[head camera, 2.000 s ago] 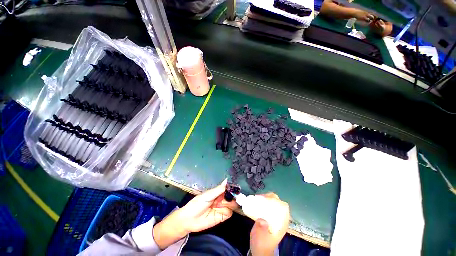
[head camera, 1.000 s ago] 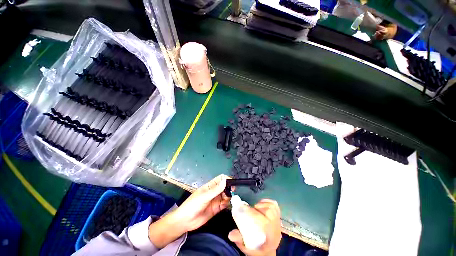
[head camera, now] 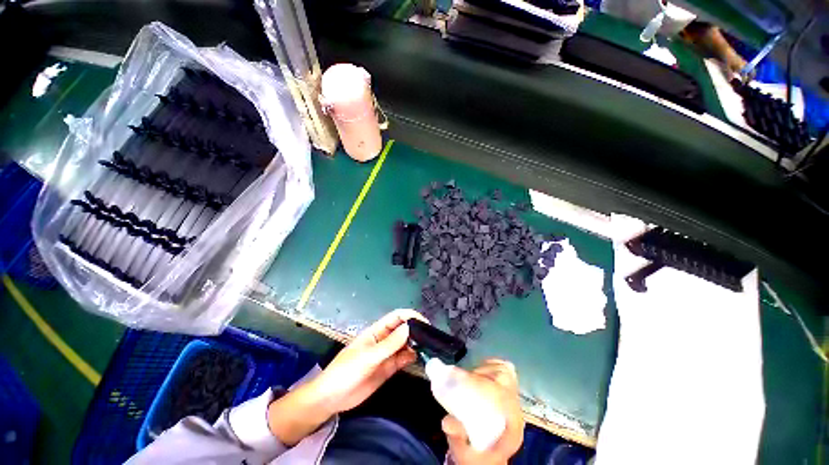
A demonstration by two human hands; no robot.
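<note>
My left hand [head camera: 368, 361] holds a black plastic housing [head camera: 436, 341] by its left end, above the bench edge. My right hand [head camera: 495, 400] is closed around a white glue bottle [head camera: 465, 404], its thin nozzle touching or very near the housing's lower side near my left fingertips. A heap of small black pads [head camera: 477, 254] lies on the green bench beyond my hands. Waiting housings [head camera: 406, 245] lie at the heap's left. A row of finished housings [head camera: 691, 257] lies at the far end of the white sheet [head camera: 686, 372], with one angled housing beside it.
A clear plastic bag [head camera: 173, 191] of black parts stands at left, near a metal post [head camera: 298, 73] and a pink flask [head camera: 353, 113]. A blue parts bin [head camera: 202, 390] is at lower left. A crumpled white cloth [head camera: 574, 289] lies right of the heap. Another person's hand [head camera: 718, 47] shows opposite.
The housing in my left hand has turned, its free end now tilting down to the right. My right hand and the bottle have shifted slightly right. The view has shifted a little.
</note>
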